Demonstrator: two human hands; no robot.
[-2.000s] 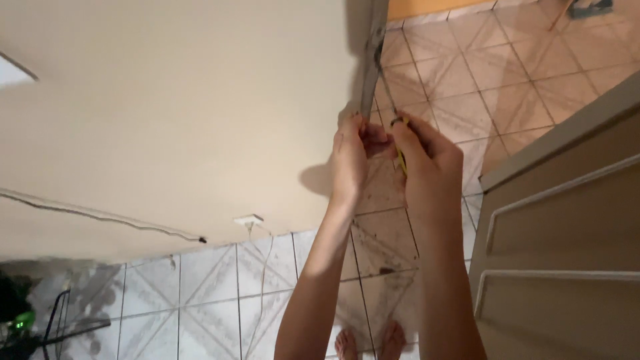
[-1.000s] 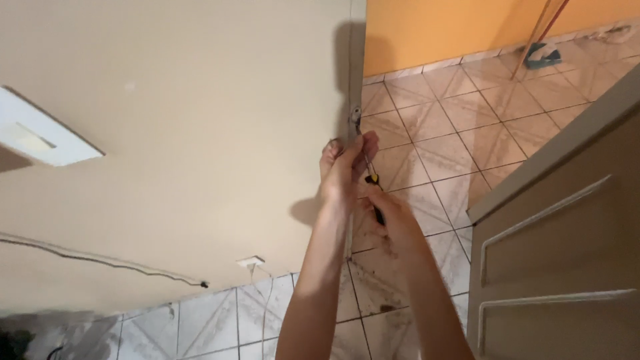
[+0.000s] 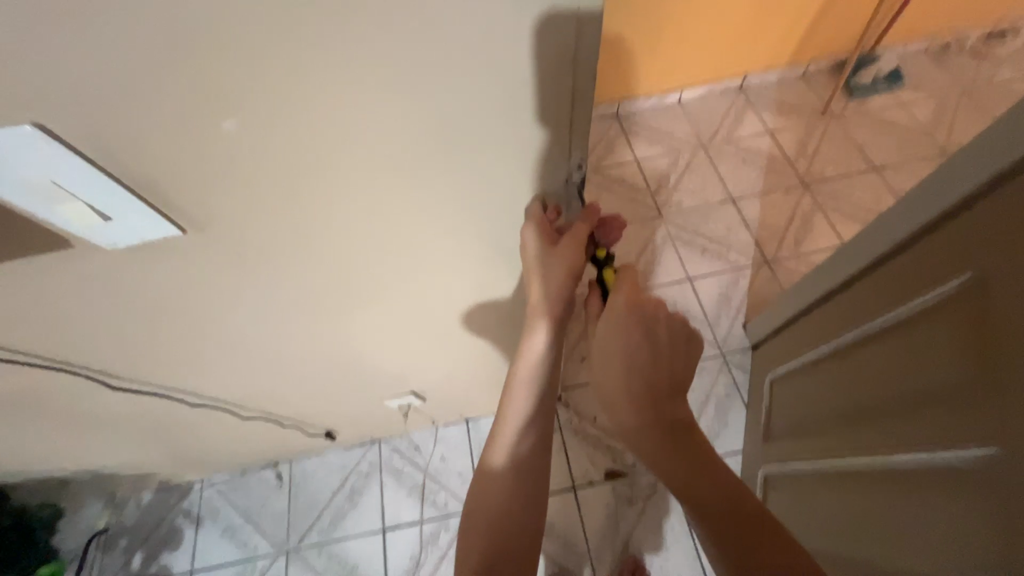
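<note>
My right hand (image 3: 640, 344) grips the black-and-yellow handle of a screwdriver (image 3: 606, 274), which points up toward the door frame (image 3: 586, 88) at the wall's edge. My left hand (image 3: 556, 252) is at that frame, its fingers around the upper part of the tool; whether they hold the shaft or just touch it is unclear. Just above the fingers, a small metal fitting (image 3: 578, 170) sits on the frame. The tool's tip is hard to make out.
A panelled door (image 3: 888, 384) stands at the right. On the wall are a white switch plate (image 3: 96, 192), a dark cable (image 3: 160, 392) and an outlet with a plug (image 3: 406, 400). A broom-like tool (image 3: 872, 76) rests on the tiled floor (image 3: 688, 216) by the orange wall (image 3: 704, 40).
The view has shifted, showing more of the switch plate and orange wall. My right hand has changed its hold on the handle, and my left hand remains by the frame.
</note>
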